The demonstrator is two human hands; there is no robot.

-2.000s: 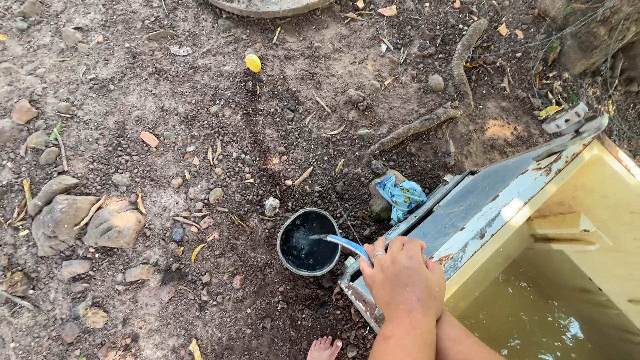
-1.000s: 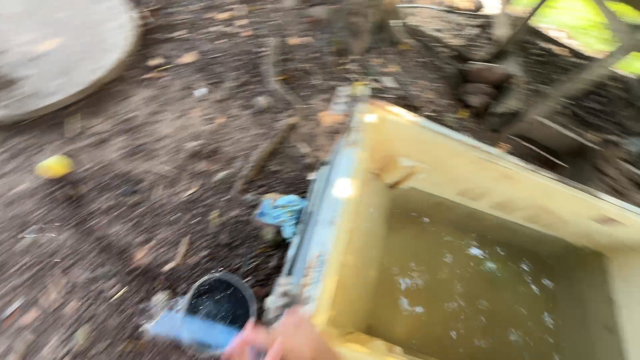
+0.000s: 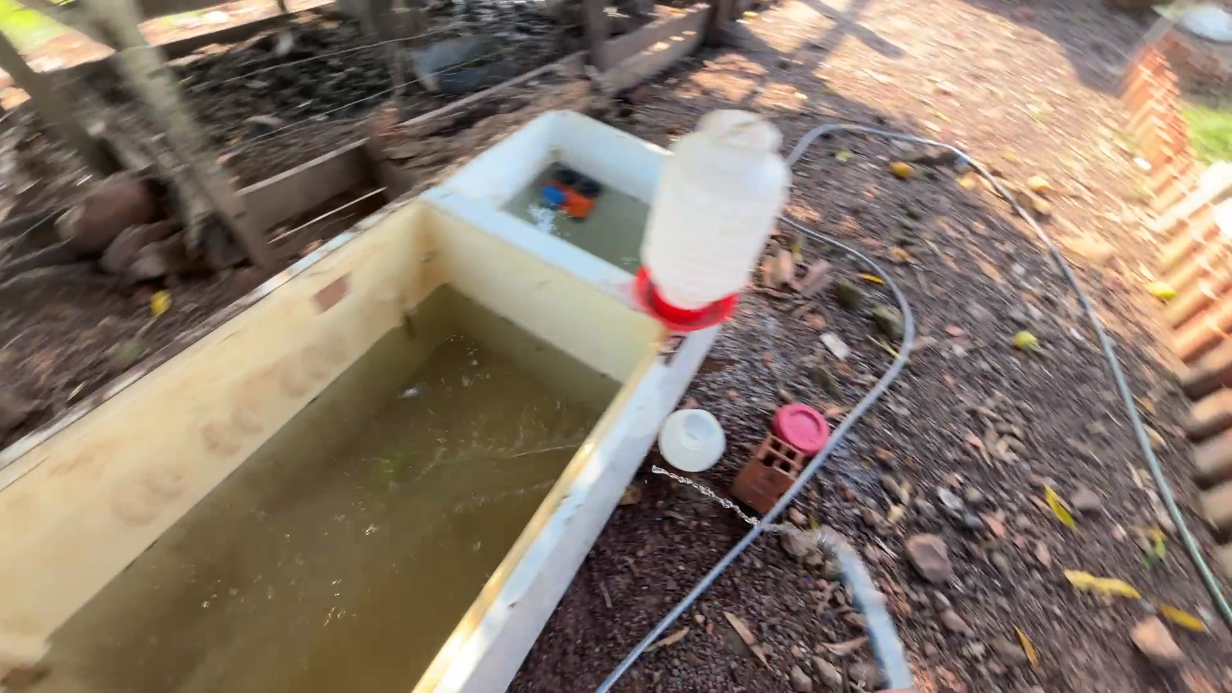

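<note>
Murky water (image 3: 366, 500) fills part of an old cream-coloured tub (image 3: 568, 520) at the left. A translucent plastic bottle with a red base (image 3: 712, 212), upside down, stands on the tub's right rim near the small far compartment. At the lower right a light blue hose end (image 3: 871, 602) lets out a stream of water over the ground. Only a sliver of skin shows at the bottom edge by the hose, and which hand it belongs to cannot be told. Otherwise neither hand is in the picture.
Orange and blue things (image 3: 568, 197) lie in the far compartment. A white round container (image 3: 691, 440) and a pink lid on a hollow brick (image 3: 765, 474) are beside the tub. A long grey hose (image 3: 905, 327) loops over stony soil. A row of orange tiles (image 3: 1193, 318) edges the right.
The view has swung far to the right, along the tub. Two seconds ago both hands were together at the blue hose, which ran into a bucket; the bucket is now out of view.
</note>
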